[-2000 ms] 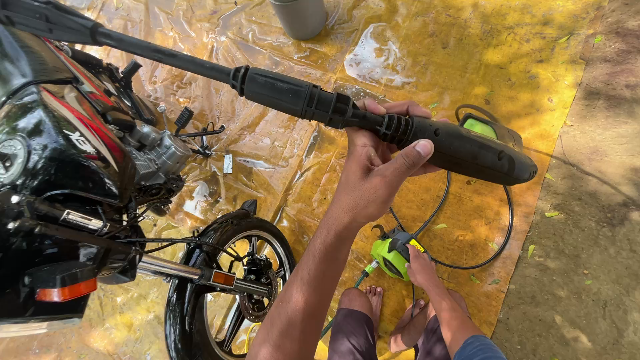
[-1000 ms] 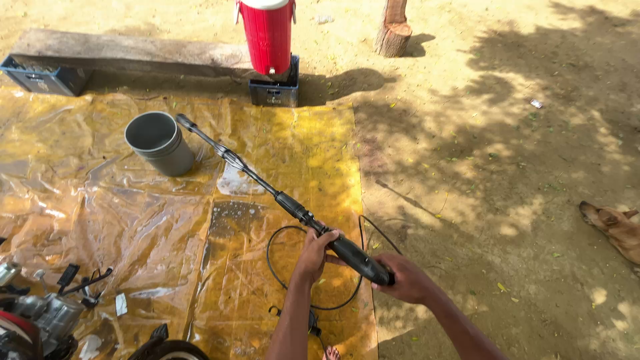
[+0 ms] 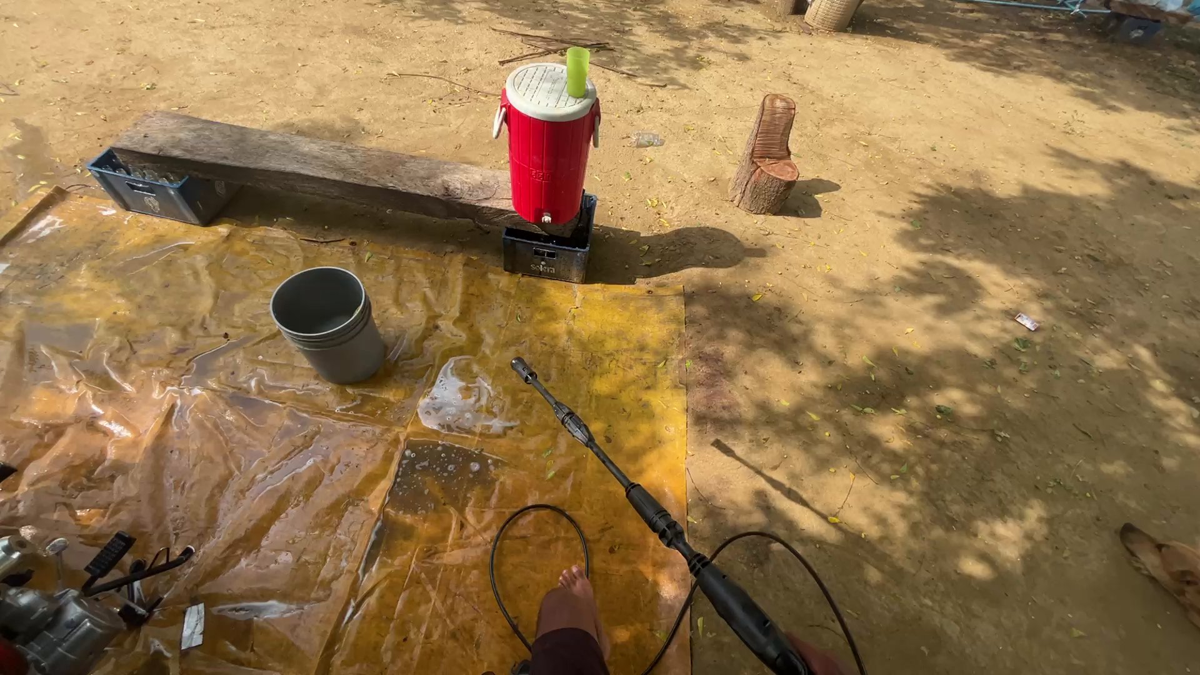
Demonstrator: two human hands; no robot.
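Observation:
A black pressure washer spray lance point(image 3: 647, 506) slants up and left from the lower right, its nozzle over the yellow plastic sheet. At the bottom edge a sliver of my right hand point(image 3: 817, 654) shows against the lance's rear grip; most of that hand is out of the frame. My left hand is out of view. A thin black hose point(image 3: 825, 591) curves beside the grip and loops over the sheet near my bare foot point(image 3: 577, 586). Beyond the nozzle, foamy water point(image 3: 459, 403) lies on the sheet, with a grey bucket point(image 3: 352, 352) standing to its left.
Motorcycle parts point(image 3: 70, 623) fill the lower left corner. At the back, a wooden plank point(image 3: 309, 169) rests on blue crates point(image 3: 173, 199), near a red drink cooler point(image 3: 548, 164) with a green cup point(image 3: 577, 73) on its lid. A carved log point(image 3: 767, 173) stands right; a dog's head point(image 3: 1162, 562) is lower right.
My left hand has left the lance and the view; my right hand stays by its rear grip, lower in the frame. The view has swung from the motorcycle and green device toward the cooler.

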